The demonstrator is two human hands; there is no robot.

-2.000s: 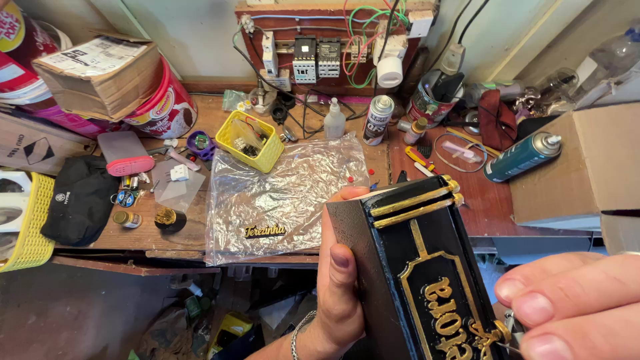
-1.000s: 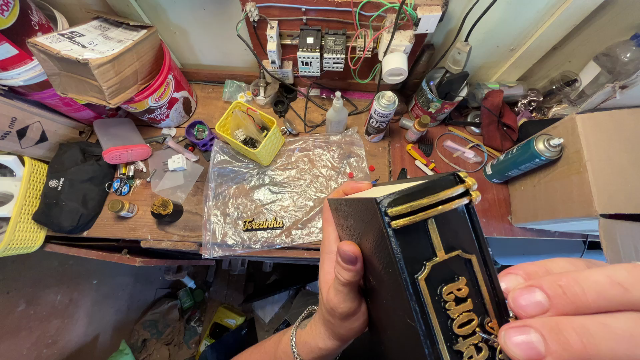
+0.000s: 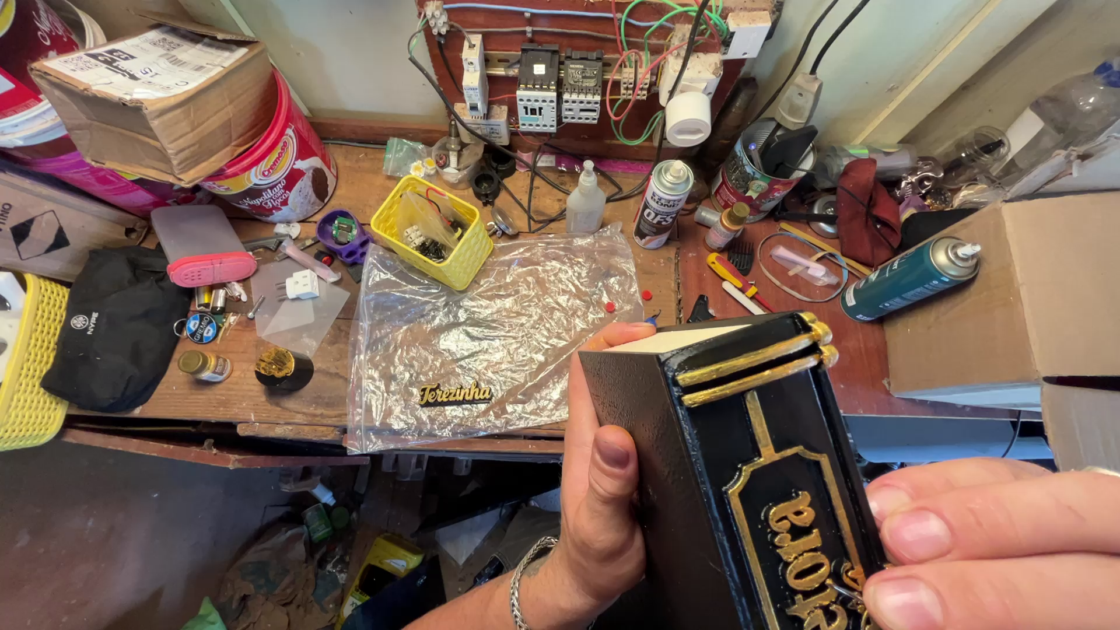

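A black book-shaped object [image 3: 726,411] with raised gold lettering, a gold frame and gold bands stands tilted at the lower right. My left hand [image 3: 604,490] grips it from the left, thumb on its dark cover and a fingertip at its top edge. My right hand [image 3: 989,542] is at the raised gold lettering, its fingertips pinched around something thin, mostly hidden, perhaps a fine brush. A small black and gold name plate [image 3: 455,395] lies on a clear plastic bag [image 3: 525,350]. Left of the bag are a gold-smeared dark cup [image 3: 283,367] and a small gold paint jar [image 3: 205,367].
A yellow basket [image 3: 464,262] overlaps the bag's top edge. Behind stand a squeeze bottle [image 3: 586,201] and a spray can [image 3: 662,206]. A teal spray can [image 3: 910,278] leans by a cardboard box [image 3: 954,350] at right. Electrical parts [image 3: 560,87] hang on a back board.
The right fingertips have moved down along the lettered face, and less of them shows over the gold letters than two seconds ago. The left hand keeps its hold.
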